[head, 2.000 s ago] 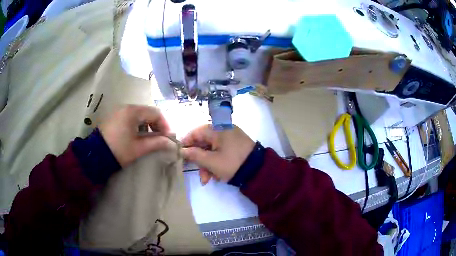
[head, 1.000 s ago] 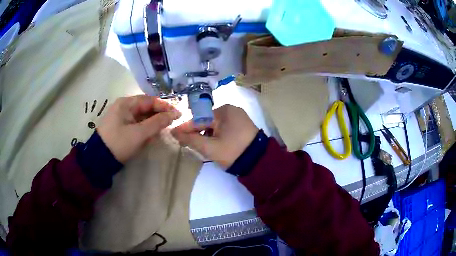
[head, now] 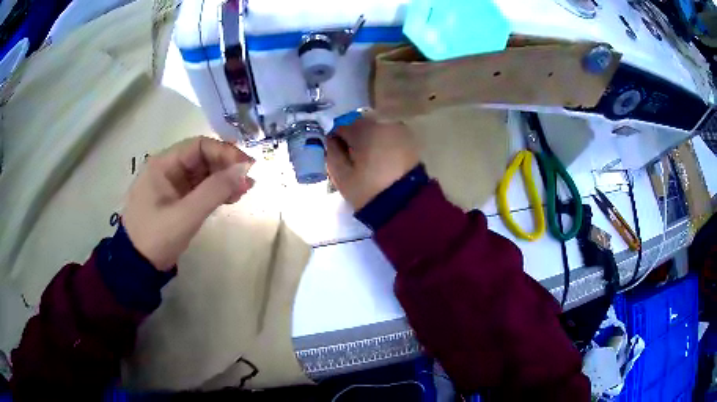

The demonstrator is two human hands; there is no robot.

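Beige fabric (head: 228,290) with dark printed lines lies from the left side up to the brightly lit needle area of the white sewing machine (head: 275,86). My left hand (head: 177,196) is over the fabric left of the needle, thumb and fingertips close together; whether they pinch something thin cannot be told. My right hand (head: 373,161) is right of the grey cylindrical attachment (head: 308,159), its fingers curled close beside it and partly hidden. What those fingers touch or hold cannot be seen. The fabric edge by the needle is washed out by glare.
Scissors with yellow and green handles (head: 520,196) and orange-brown snips (head: 617,220) lie at right. A beige piece (head: 464,157) is under the machine arm. A brown strip (head: 487,82) and turquoise hexagon (head: 456,27) are on the arm. Ruler markings (head: 358,353) line the table's front edge.
My hands have moved apart from the fabric edge they were at together. My right hand has moved up beside the grey attachment. The fabric edge lies nearer the needle. The view has shifted.
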